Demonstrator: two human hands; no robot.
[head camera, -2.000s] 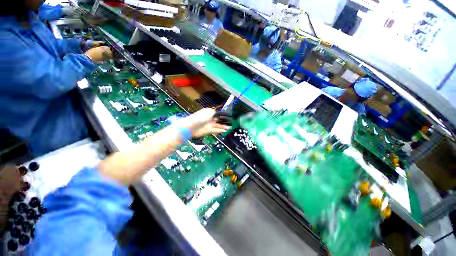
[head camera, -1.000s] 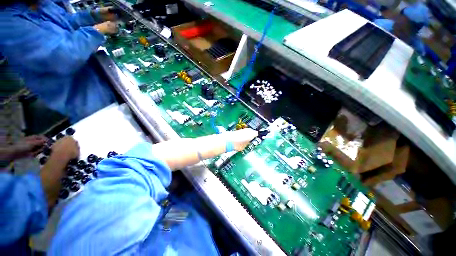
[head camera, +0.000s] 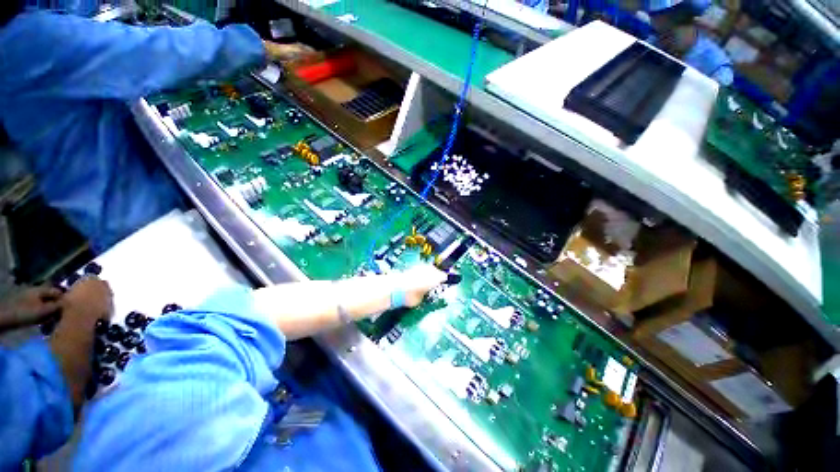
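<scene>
A large green circuit board (head camera: 539, 369) with white patches and yellow-orange parts lies on the metal-railed line. My left hand (head camera: 428, 284), with a pale blue wrist band, reaches from the lower left to its upper left end. The fingers are closed on that end, by a small black part. The undersides of the fingertips are hidden. My right hand is out of the picture.
More boards (head camera: 318, 198) lie end to end along the line. A black bin (head camera: 516, 207) with white parts and an open cardboard box (head camera: 645, 267) stand behind. Another person's hands (head camera: 83, 300) are at black round parts on a white tray (head camera: 180, 253).
The board was lifted and tilted in my left hand; it now lies flat on the line, my left hand still at its end. The other worker's arm has reached toward the shelf.
</scene>
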